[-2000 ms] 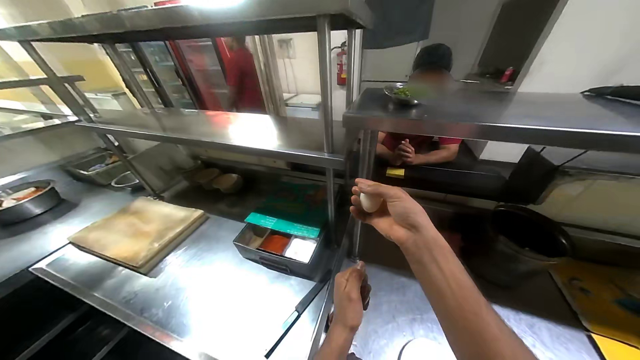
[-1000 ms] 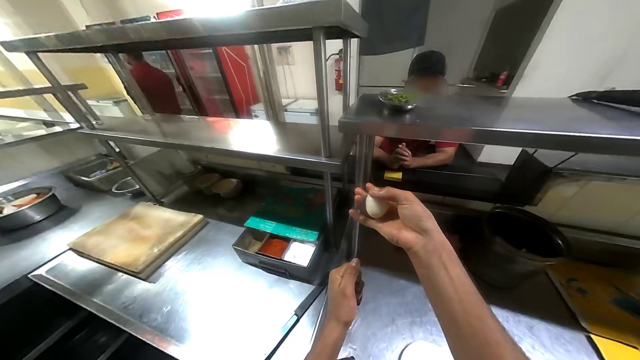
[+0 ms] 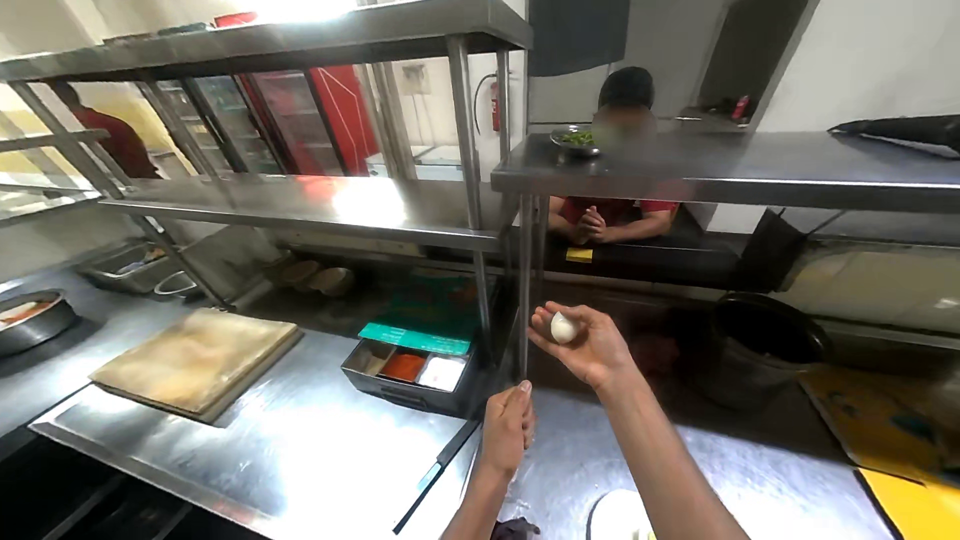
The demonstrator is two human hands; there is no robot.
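A peeled, white egg-like piece (image 3: 563, 328) rests on the upturned palm and fingers of my right hand (image 3: 589, 345), raised over the steel counter near a shelf post. Lower and to its left is my left hand (image 3: 510, 424), with the fingers curled and the thumb on top; whether it holds something cannot be seen. Below my right forearm lies a white round plate (image 3: 621, 516), partly cut off by the frame. A long dark-handled knife (image 3: 439, 474) lies on the counter left of my left hand.
A spice box (image 3: 409, 394) with an open green lid stands left of my hands, beyond it a thick cutting board (image 3: 199, 360). A black bucket (image 3: 765, 337) is at right. Steel shelves (image 3: 300, 214) rise ahead; a person (image 3: 619, 217) leans on the far counter with clasped hands.
The fingers of my right hand have opened from a pinch around the white piece, which now lies on them. In the background, the person in red at the left has moved left.
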